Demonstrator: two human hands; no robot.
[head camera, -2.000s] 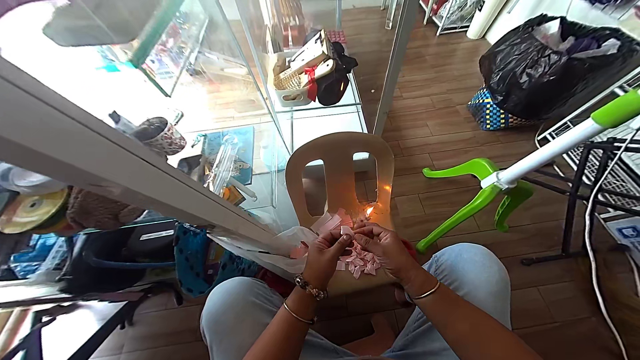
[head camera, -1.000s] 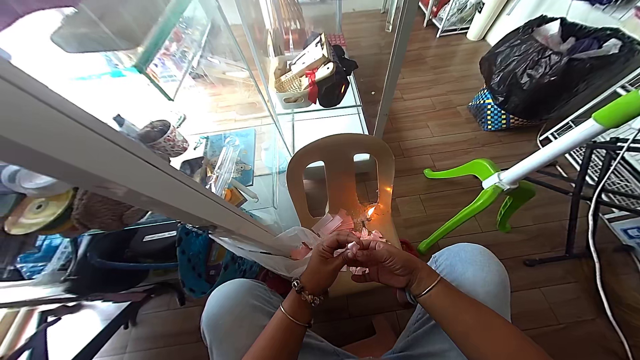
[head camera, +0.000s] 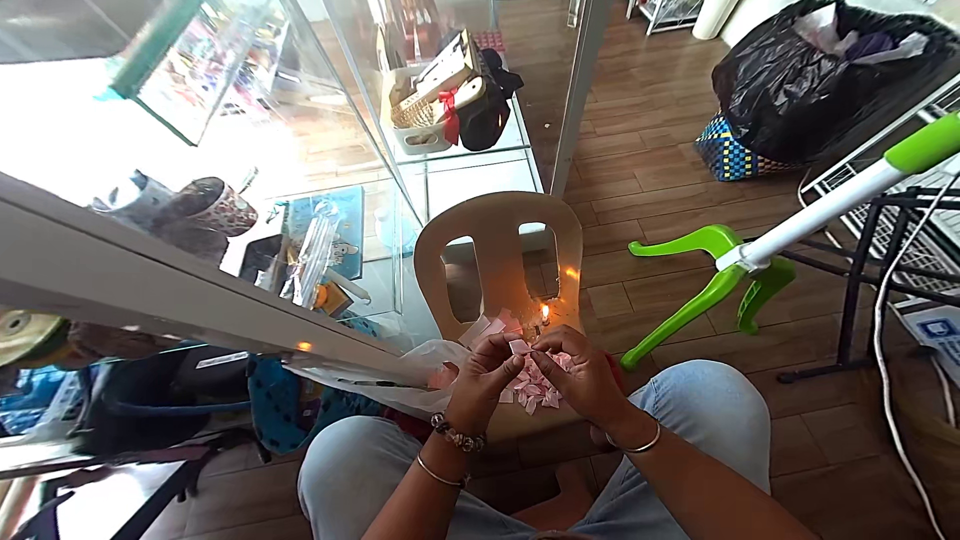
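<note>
A small piece of pale pink ribbon (head camera: 520, 347) is pinched between the fingertips of my left hand (head camera: 489, 369) and my right hand (head camera: 579, 372). Both hands are close together above the seat of a beige plastic chair (head camera: 499, 259). Just beyond my fingers a small flame (head camera: 545, 310) burns near the chair's backrest. Under my hands lies a pile of small folded pink ribbon pieces (head camera: 534, 391), partly hidden by them. Flat pink ribbon strips (head camera: 491, 328) lie at the left rear of the seat.
A glass display cabinet with a white frame (head camera: 225, 300) runs along the left, with a white basket (head camera: 420, 140) of goods inside. At right are a green-and-white tripod stand (head camera: 739, 259), a black plastic bag (head camera: 787, 82) and a white cable (head camera: 885, 360). White plastic sheeting (head camera: 382, 382) touches the chair's left side.
My hands have shifted slightly and my fingers hold the ribbon piece in a different pose, so more of it shows than one second ago. The folded pile under them is more visible too.
</note>
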